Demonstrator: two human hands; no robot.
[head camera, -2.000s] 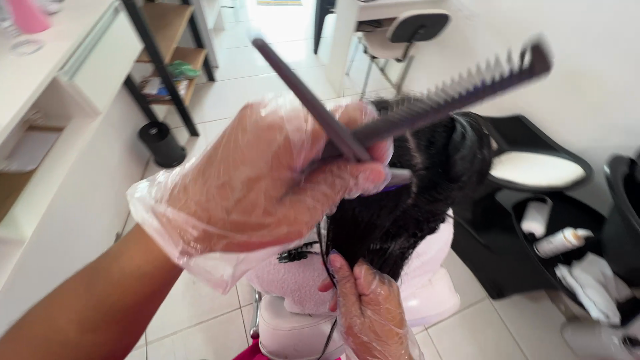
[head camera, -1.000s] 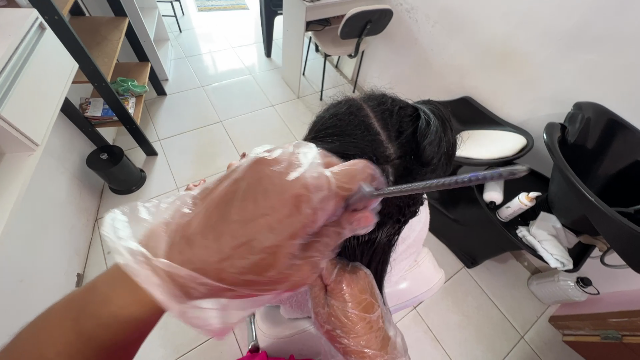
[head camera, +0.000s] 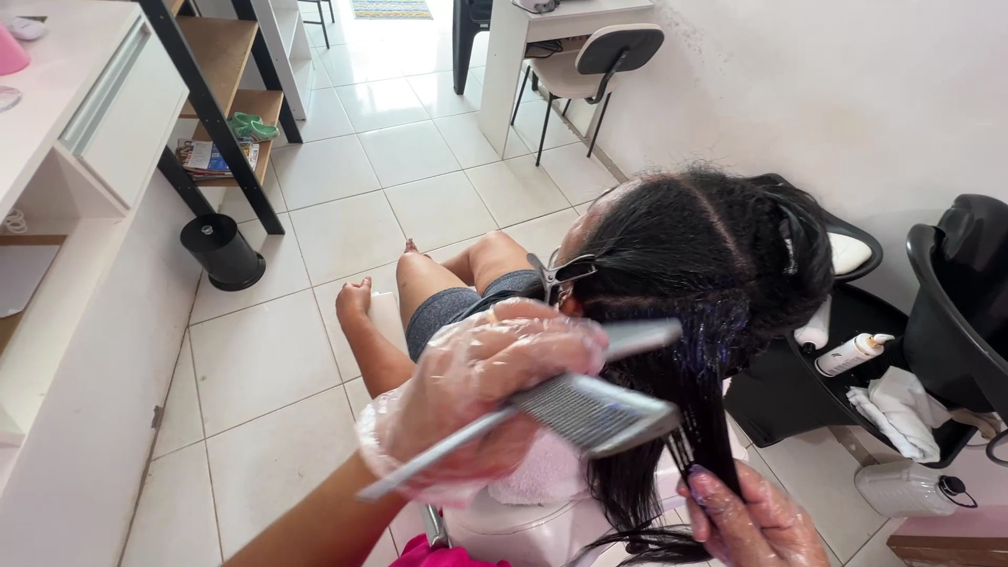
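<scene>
My left hand (head camera: 488, 378), in a clear plastic glove, holds a grey comb (head camera: 591, 409) with a long handle and a second flat grey tool (head camera: 642, 339), blurred, its kind not clear. Both tools are over the side of a seated person's dark hair (head camera: 669, 244). Lower right, my gloved right hand (head camera: 740, 512) pinches a straight lock of hair (head camera: 709, 425) between thumb and fingers. Bluish-purple product coats the hair (head camera: 713, 335) above that lock and marks my right thumb. A metal sectioning clip (head camera: 555, 276) grips hair near the person's ear. A parting runs along the crown.
At right, a black tray (head camera: 787, 402) holds a white pump bottle (head camera: 850, 354) and a white cloth (head camera: 898, 413), beside a black wash basin (head camera: 961, 291). A plastic jug (head camera: 906, 488) stands below. Left are a counter (head camera: 118, 236), shelves and a black bin (head camera: 223, 252).
My left hand has turned, so the comb's teeth show again. My right hand has moved right with the lock of hair. The seated person's legs and arm now show.
</scene>
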